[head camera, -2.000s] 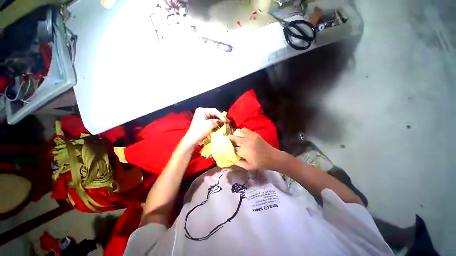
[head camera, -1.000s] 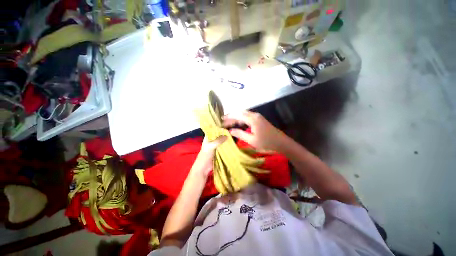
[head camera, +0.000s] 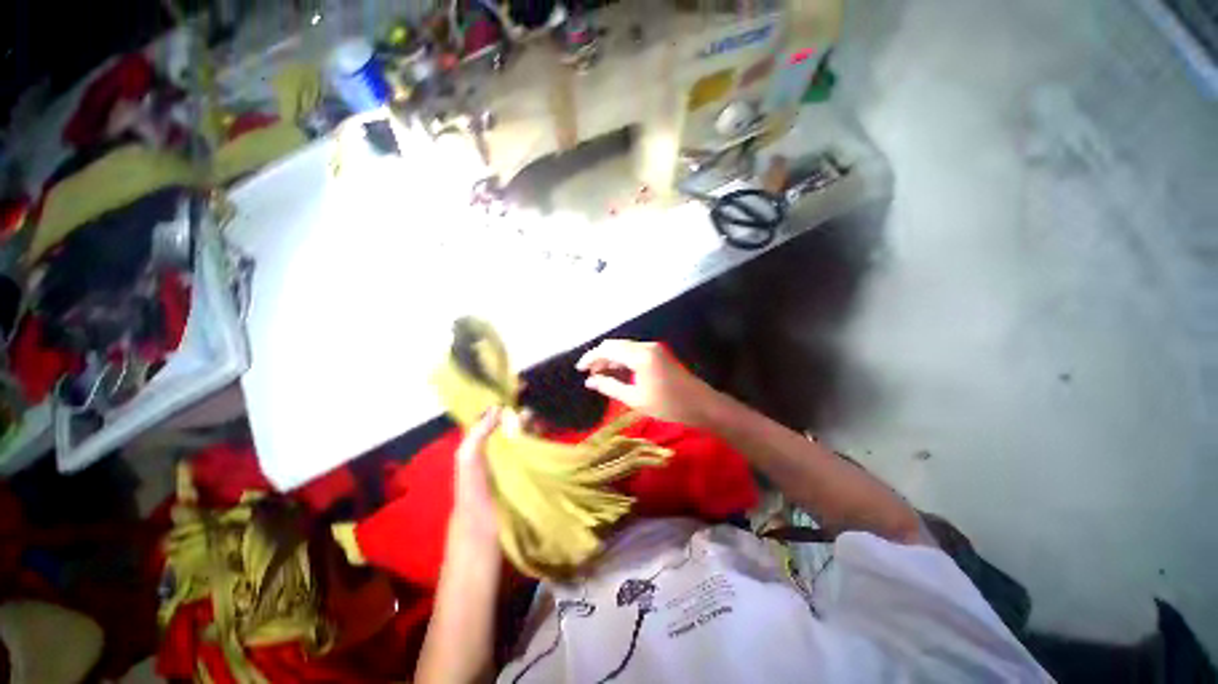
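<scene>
My left hand (head camera: 478, 448) is closed around the middle of a bundle of yellow strips (head camera: 548, 501). The looped end of the bundle points up toward the table edge, and the loose ends fan out to the lower right. My right hand (head camera: 639, 380) is off the bundle, to its upper right, with fingers apart and slightly curled; I see nothing in it. Red fabric (head camera: 408, 515) lies across my lap under the bundle, with a small yellow end piece (head camera: 347, 541) at its left edge.
The white machine table (head camera: 321, 361) has a sewing machine (head camera: 601, 87) at the back under glare and black-handled scissors (head camera: 747, 218) at its right edge. A plastic tray (head camera: 221, 350) with scraps stands left. A red and yellow work pile (head camera: 247, 575) lies at the lower left.
The yellow bundle has opened out from a crumpled handful into a long hank, then moved left and down with my left hand. My right hand has come away from it. The view has shifted.
</scene>
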